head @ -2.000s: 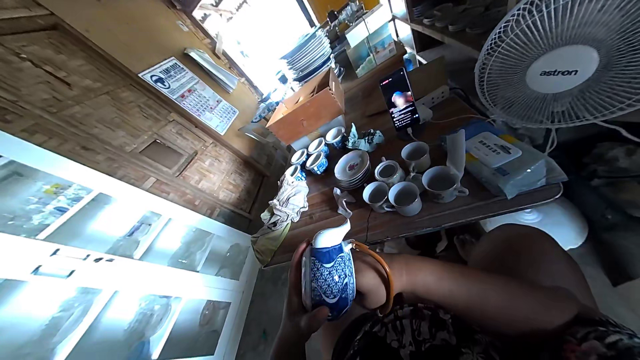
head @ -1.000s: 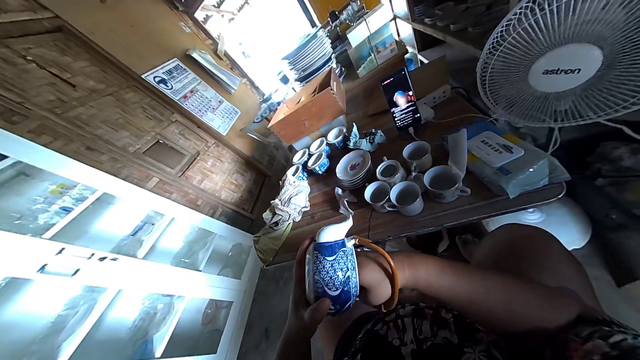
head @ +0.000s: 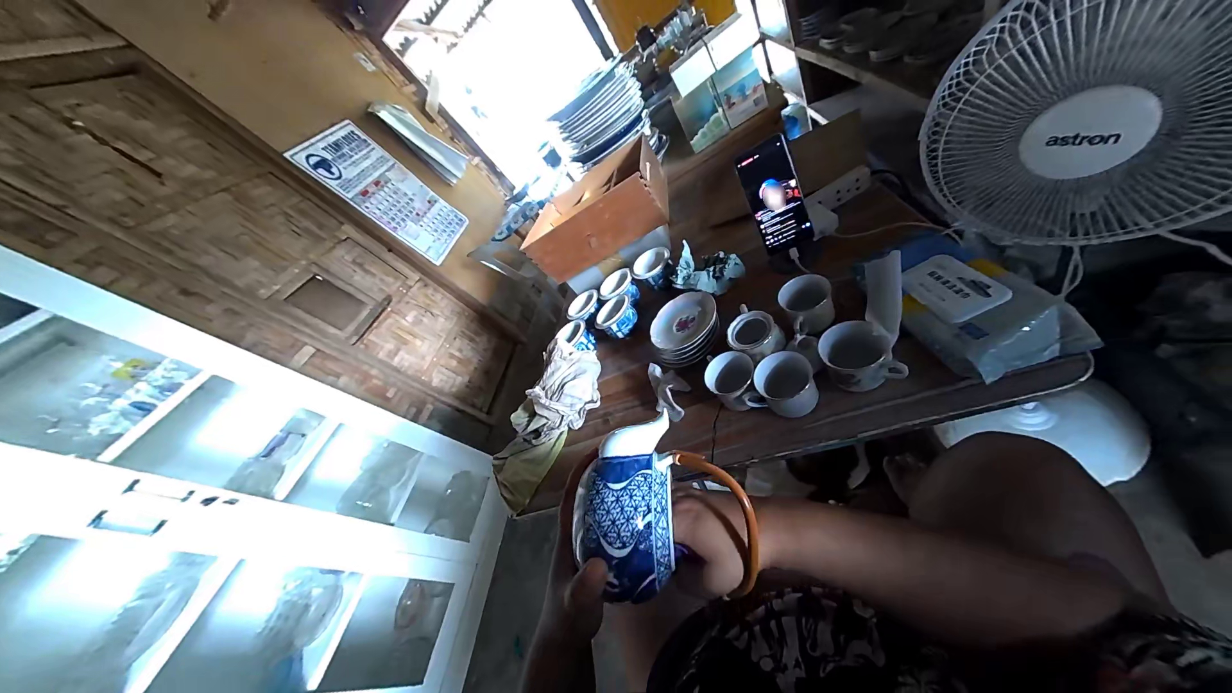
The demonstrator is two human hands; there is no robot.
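A blue-and-white patterned teapot (head: pixel 628 520) is tipped on its side above my lap, its white spout toward the table. My left hand (head: pixel 577 602) holds it from the left and below, thumb on the patterned wall. My right hand (head: pixel 710 544) is at the teapot's right end, inside the loop of its orange-brown handle (head: pixel 749 520); its fingertips are hidden, so whether they grip anything does not show. On the table just beyond stand white cups (head: pixel 786 383), a stack of saucers (head: pixel 684 322) and several small blue-and-white cups (head: pixel 616 316).
The wooden table (head: pixel 770 438) also bears a crumpled cloth (head: pixel 563 390), a phone (head: pixel 775 197), an orange-brown box (head: pixel 602 217) and a plastic packet (head: pixel 982 308). A fan (head: pixel 1088 130) stands at the right. A white glass-door cabinet (head: pixel 260 539) stands at the left.
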